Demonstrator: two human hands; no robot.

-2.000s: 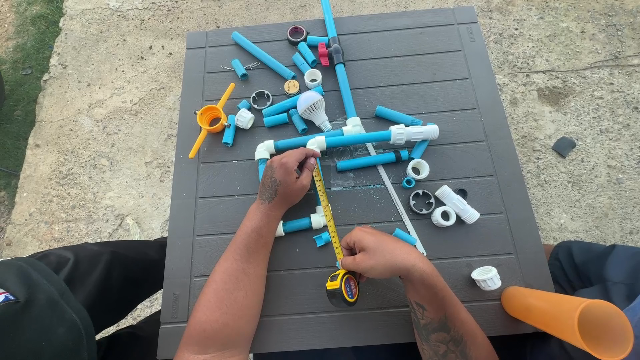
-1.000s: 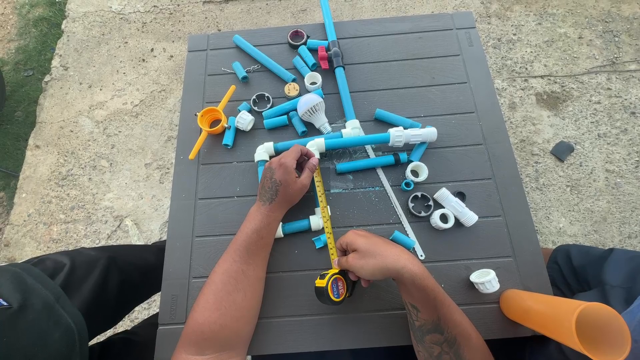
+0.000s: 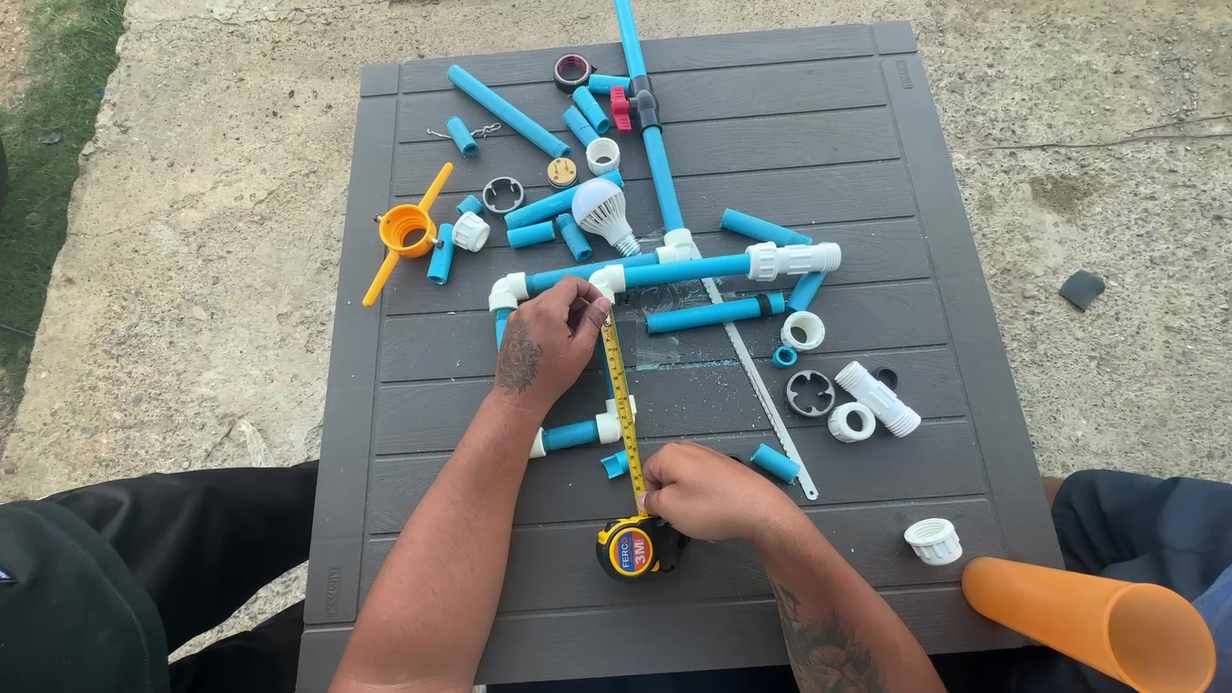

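Note:
My left hand [image 3: 551,345] pinches the end of a yellow tape measure blade [image 3: 621,395] just below a white elbow fitting [image 3: 608,281]. The blade runs down toward me, over a white tee fitting [image 3: 612,423], to its black and yellow case [image 3: 630,549]. My right hand [image 3: 710,491] grips the blade where it leaves the case. The elbow belongs to an assembly of blue PVC pipes [image 3: 688,270] and white fittings, partly hidden by my left hand and forearm. A long blue pipe with a red-handled valve [image 3: 623,109] runs up from it.
A hacksaw blade [image 3: 765,395] lies right of the tape. An LED bulb [image 3: 603,214], an orange threading tool [image 3: 407,231], pipe offcuts [image 3: 510,111] and white fittings [image 3: 878,397] are scattered about the grey table [image 3: 462,577]. A large orange pipe [image 3: 1078,616] juts over the near right corner.
The tape measure case has shifted and turned beside my right hand. My left hand has stayed by the elbow fitting with the tape's end.

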